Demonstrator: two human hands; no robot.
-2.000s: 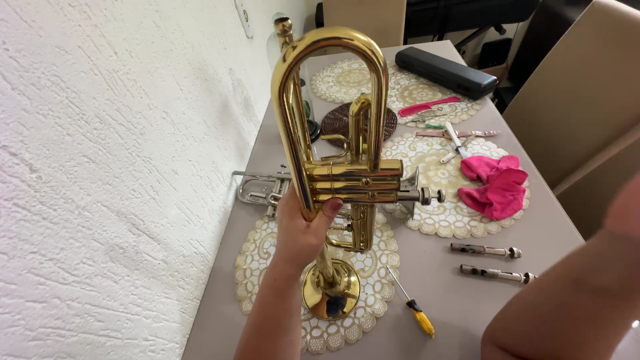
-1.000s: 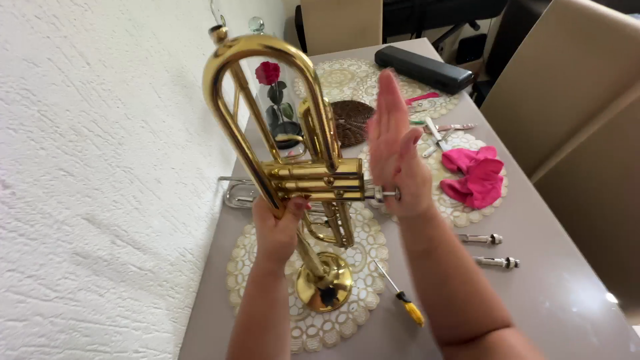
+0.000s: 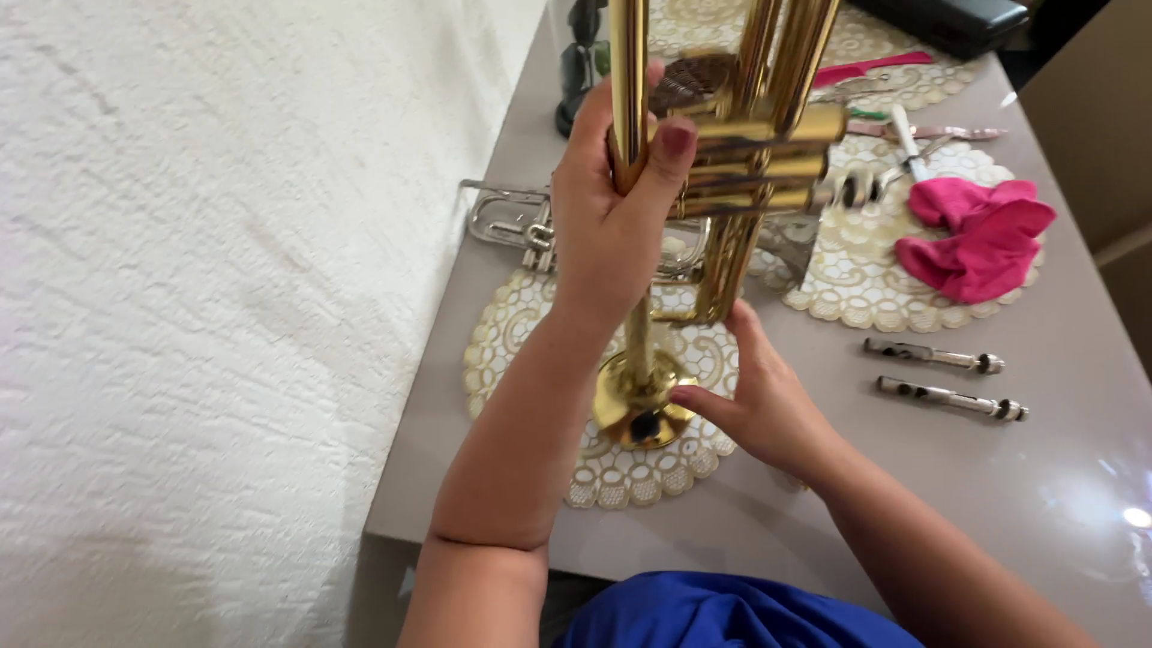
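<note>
My left hand (image 3: 607, 211) grips a brass trumpet (image 3: 760, 166) around its tubing beside the valve casings, thumb across the front. The trumpet's bell (image 3: 643, 400) faces down over a lace-patterned placemat (image 3: 522, 360). My right hand (image 3: 765, 396) has its fingers and thumb spread; its fingertips are at the lower end of the tuning-side tubing, and whether they grip it I cannot tell. One valve stem with its cap (image 3: 859, 189) projects from the casings at the right. Two removed valve pistons (image 3: 949, 398) lie side by side on the table.
Behind the trumpet lies a silver brass instrument (image 3: 508, 220), partly hidden. A pink cloth (image 3: 976, 238) rests on another placemat at right, near a white-handled tool (image 3: 907, 139) and a pink comb (image 3: 868, 67). A black case (image 3: 954, 22) is at the back; a textured wall (image 3: 225, 270) stands at left.
My right hand has moved down from the valve caps to beside the trumpet's lower tubing. My left hand still holds the trumpet. The yellow-handled screwdriver seen earlier no longer shows. The view has shifted.
</note>
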